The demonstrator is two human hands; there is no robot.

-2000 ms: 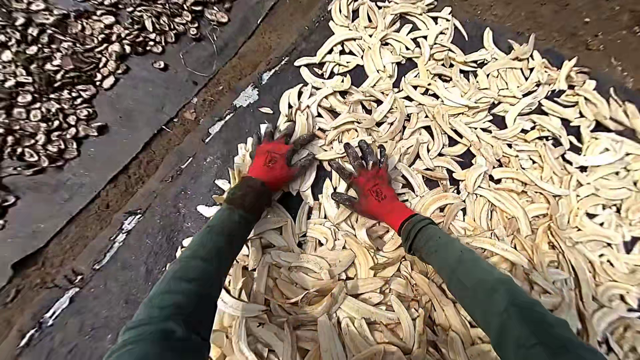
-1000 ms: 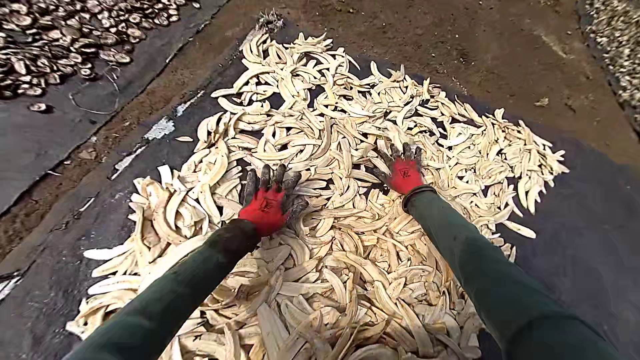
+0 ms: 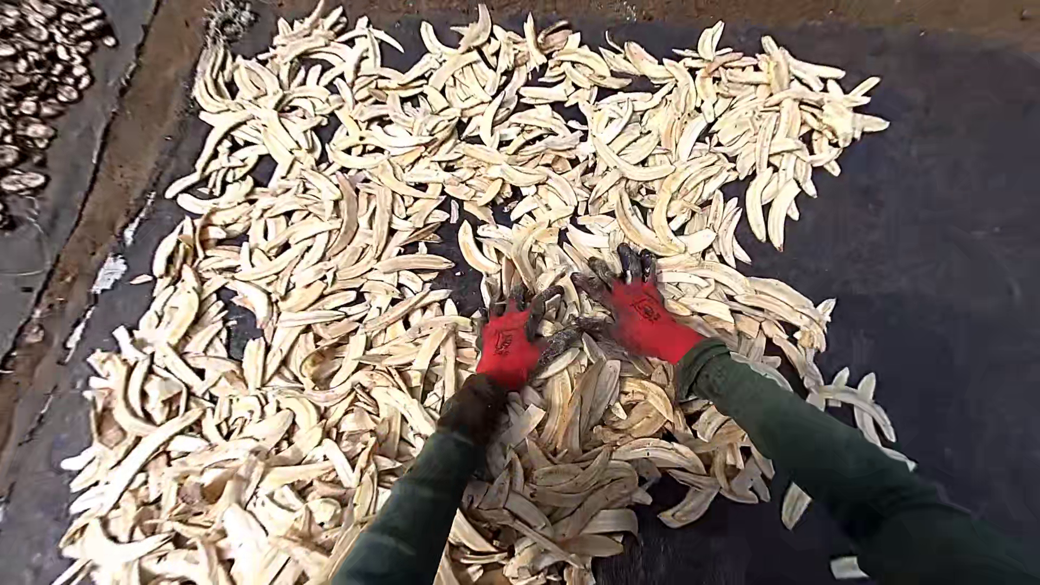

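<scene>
Pale, curved dried slices (image 3: 325, 284), perhaps banana or plantain, lie in a broad layer on a dark ground sheet (image 3: 934, 244). Both hands wear red work gloves with blackened fingers. My left hand (image 3: 513, 337) rests on the slices near the middle, its fingers spread. Just to its right, my right hand (image 3: 638, 305) lies on the slices too, fingers apart and pointing away from me. The two thumbs are close together. Slices partly hide some fingertips. Neither hand shows a slice gripped in it.
Dark round dried pieces (image 3: 49, 73) lie on another sheet at the upper left. A strip of brown soil (image 3: 142, 130) runs between the sheets. Torn white patches (image 3: 108, 272) mark the near sheet's left edge. A greyish tuft (image 3: 229, 20) sits at its upper left corner.
My hands were wide apart on the slices one second ago and are now close together. The view has shifted, showing more of the sheet at the right.
</scene>
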